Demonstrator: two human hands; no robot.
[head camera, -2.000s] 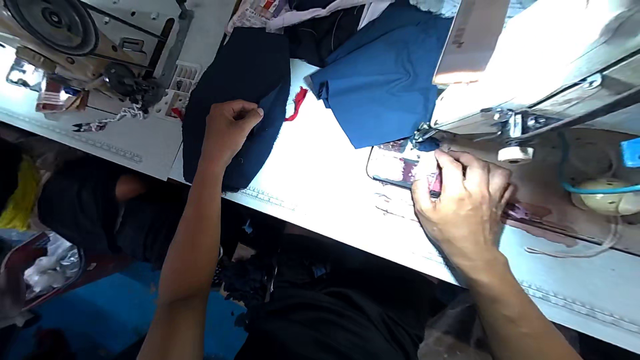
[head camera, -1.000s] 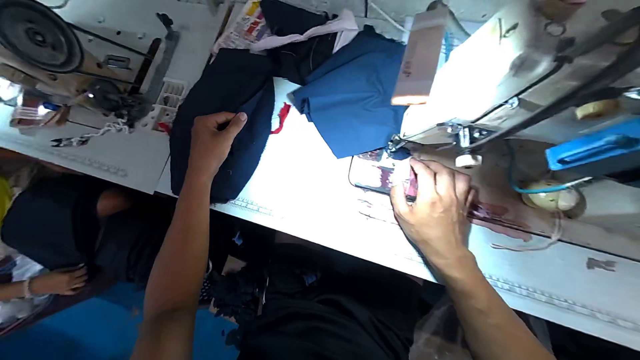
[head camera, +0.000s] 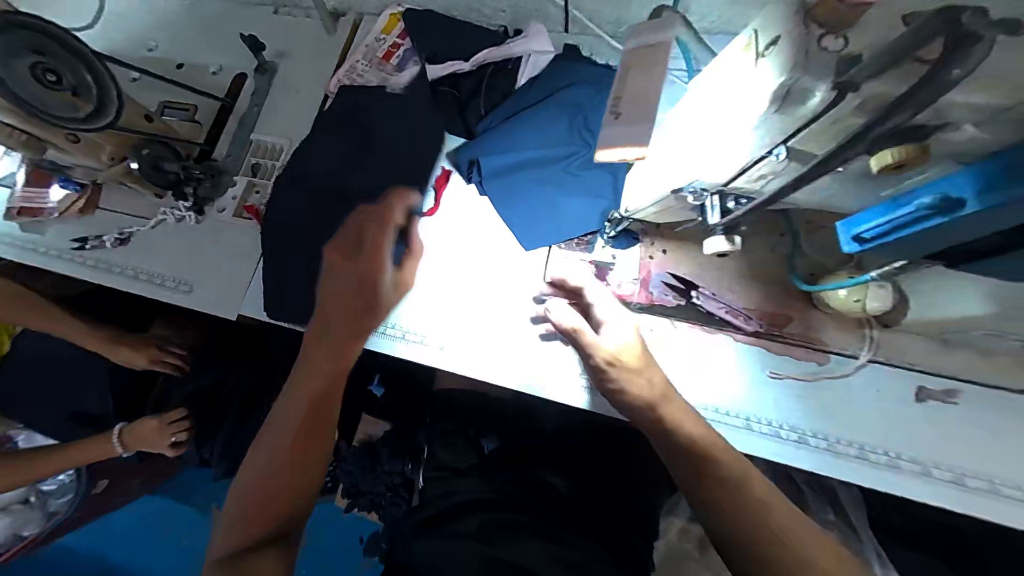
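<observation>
My left hand (head camera: 370, 260), blurred, is over the right edge of a dark navy cloth piece (head camera: 352, 152); a small dark thing shows between its thumb and fingers, and whether it grips it I cannot tell. My right hand (head camera: 600, 332) is over the white table just in front of the sewing machine's needle area, fingers spread, holding nothing. A blue cloth (head camera: 552, 144) lies behind, one corner near the presser foot (head camera: 616, 228). Small thread snips (head camera: 714, 302) lie on the machine bed, right of my right hand. A red strip (head camera: 438, 192) lies between the two cloths.
A second sewing machine (head camera: 88, 104) stands at the left beside a white compartment tray (head camera: 258, 172). Another pair of snips (head camera: 132, 236) lies before it. A co-worker's hands (head camera: 156, 432) are at the lower left, below the table edge. A blue object (head camera: 928, 200) juts in at the right.
My right hand has left the needle area and moved toward the table's front edge, its fingers now spread. My left hand has moved toward the navy cloth's right edge. The co-worker's hands show more.
</observation>
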